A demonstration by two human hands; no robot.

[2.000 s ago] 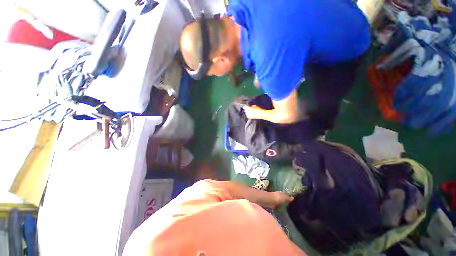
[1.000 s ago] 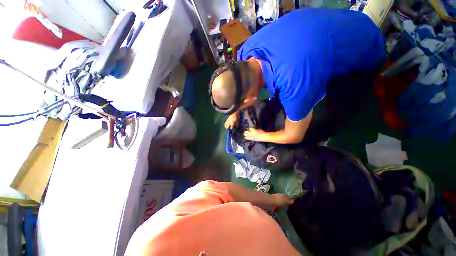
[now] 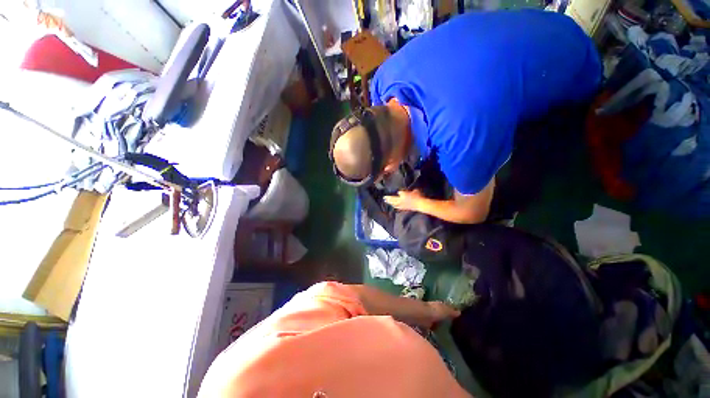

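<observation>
The green woven sack [image 3: 662, 284] lies on the floor at lower right, its mouth wide around a heap of dark navy and grey garments [image 3: 529, 311]. My left hand [image 3: 444, 312] is small and partly blurred, closed on the sack's near-left edge beside the dark cloth. My right hand is not in view. A dark garment with a small round badge [image 3: 416, 233] stretches from the heap to a blue crate [image 3: 361, 225] at centre. Another person's hand [image 3: 403, 201] rests on this garment over the crate.
A person in a blue shirt [image 3: 490, 85] bends over the crate. Crumpled white material [image 3: 395, 267] lies beside it. White pieces [image 3: 606, 231] lie beyond the sack. A long white table [image 3: 140, 311] stands at left. Blue-and-white garments [image 3: 669, 132] are heaped at upper right.
The person in blue has shifted rightward from the earliest frame, with the head lower and right over the crate. My left hand stays at the sack's edge.
</observation>
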